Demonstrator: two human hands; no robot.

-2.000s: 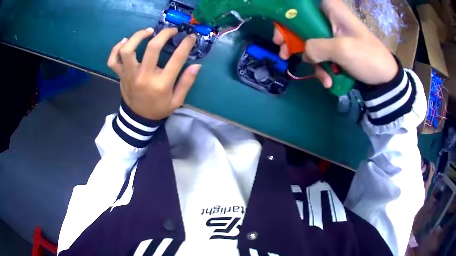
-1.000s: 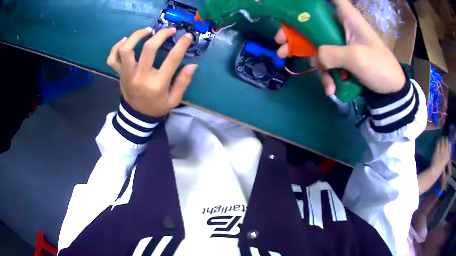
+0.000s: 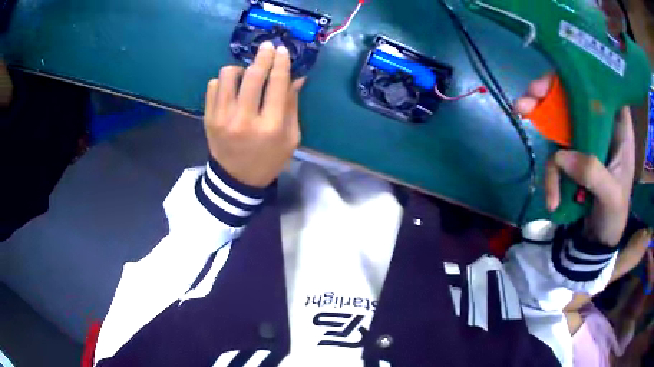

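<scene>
My left hand [image 3: 254,118] rests its fingertips on the round fan-like part of a black housing [image 3: 240,43] at the upper left. A blue battery cell [image 3: 287,24] lies along that housing, and a red and white lead sticks out to the right. My right hand [image 3: 599,172] holds the green glue gun [image 3: 595,79] at the right, with fingers by its orange trigger [image 3: 551,115]. A second housing [image 3: 367,89] lies on the bench between my hands, with its blue cell [image 3: 403,66] and a lead ending in a small red plug.
The green bench [image 3: 143,64] runs across the top of the view. A black cord [image 3: 495,89] crosses it between the second housing and the glue gun. A box of blue items [image 3: 651,136] shows at the right edge. Part of another person in pink [image 3: 595,333] is at the lower right.
The glue gun has moved right, away from the left housing, in my right hand. My left fingers are closer together on the housing. The view has shifted, and the cord now shows.
</scene>
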